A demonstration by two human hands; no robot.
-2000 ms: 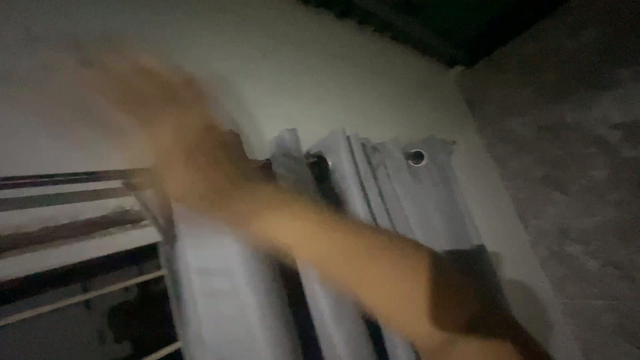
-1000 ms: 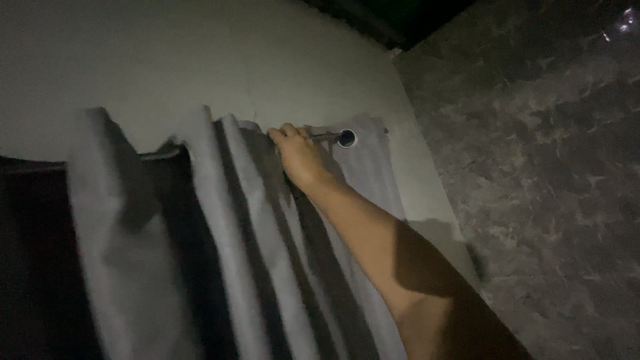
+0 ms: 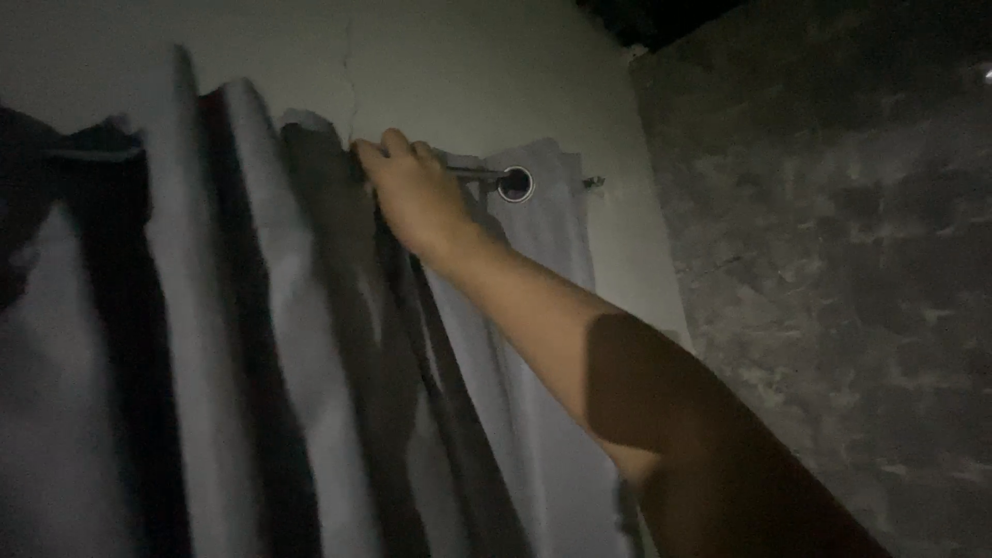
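Note:
A grey curtain [image 3: 287, 310] hangs in deep folds from a metal rod [image 3: 473, 173] along the wall. My right hand [image 3: 418, 194] reaches up from the lower right, its fingers closed on the curtain's top edge at the rod. Just right of the hand, the rod passes into a metal grommet [image 3: 515, 184] in a flatter part of the curtain. The fingertips are partly hidden behind the fabric. My left hand is out of view.
Behind the curtain is a pale wall [image 3: 480, 77] with a thin crack above my hand. A small rod end or bracket [image 3: 594, 182] shows past the curtain's right edge. A grey patterned wall [image 3: 837, 271] stands at the right. The light is dim.
Two seconds ago my right hand was a blur over the upper left of the curtain; one second ago it was on the top edge, where it remains. Curtain folds now cover the left, where bars showed earlier.

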